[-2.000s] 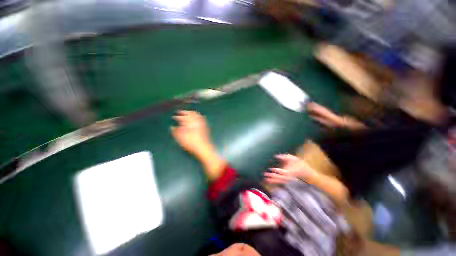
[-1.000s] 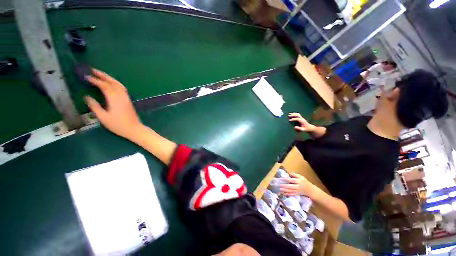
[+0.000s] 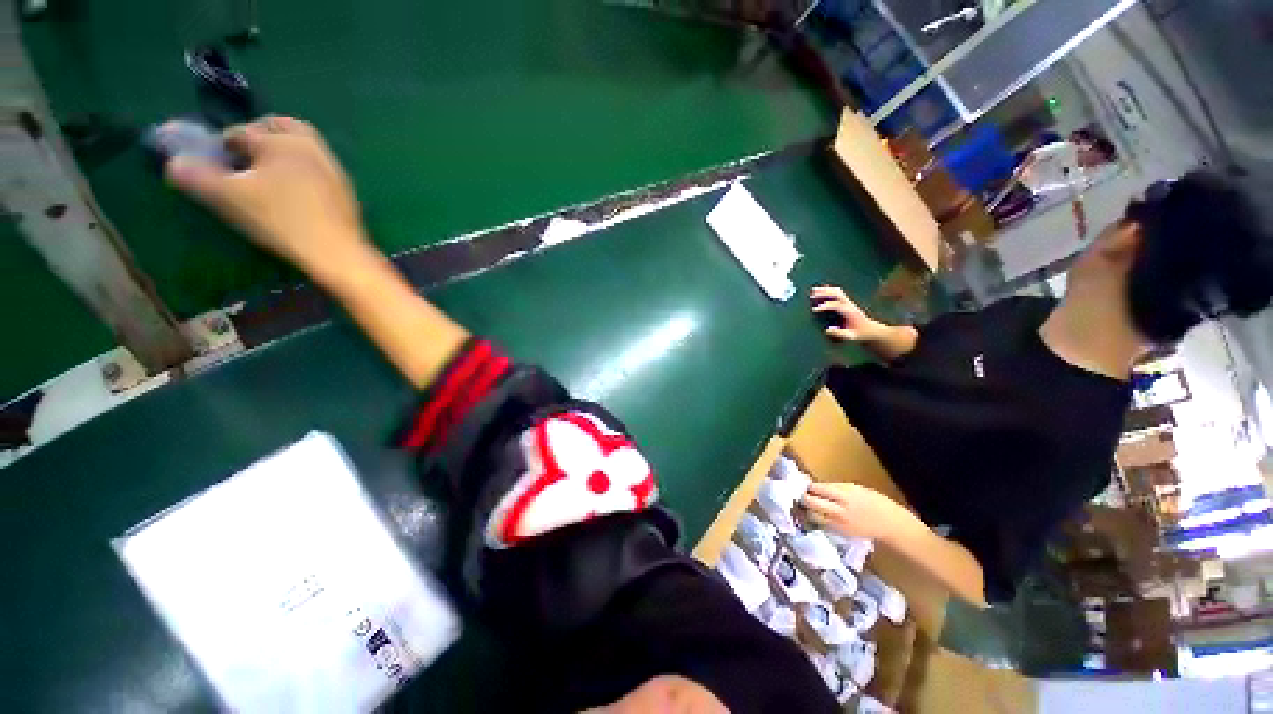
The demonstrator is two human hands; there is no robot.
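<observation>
My right hand [image 3: 286, 188] reaches over the far green surface at the upper left, palm down. Its fingers and thumb close around a small dark unit with a greyish, blurred end [image 3: 189, 140], probably a power adapter; the hand hides part of it. A coiled black cord [image 3: 217, 73] lies just beyond the hand. A white label sheet [image 3: 279, 572] with small dark print near one edge lies flat at the lower left. My left hand is not recognisable; a patch of skin at the bottom edge cannot be identified.
A worn edge strip [image 3: 461, 254] and metal upright [image 3: 98, 251] stand near my forearm. At right, a person in black [image 3: 1005, 419] has one hand over a carton [image 3: 754, 488] of white-wrapped units [image 3: 824, 572] and the other near a second white sheet [image 3: 754, 240].
My right hand has reached from the near bench across the edge strip to the upper left and closed on the dark unit. The view has shifted, and the neighbour's hand remains at the carton.
</observation>
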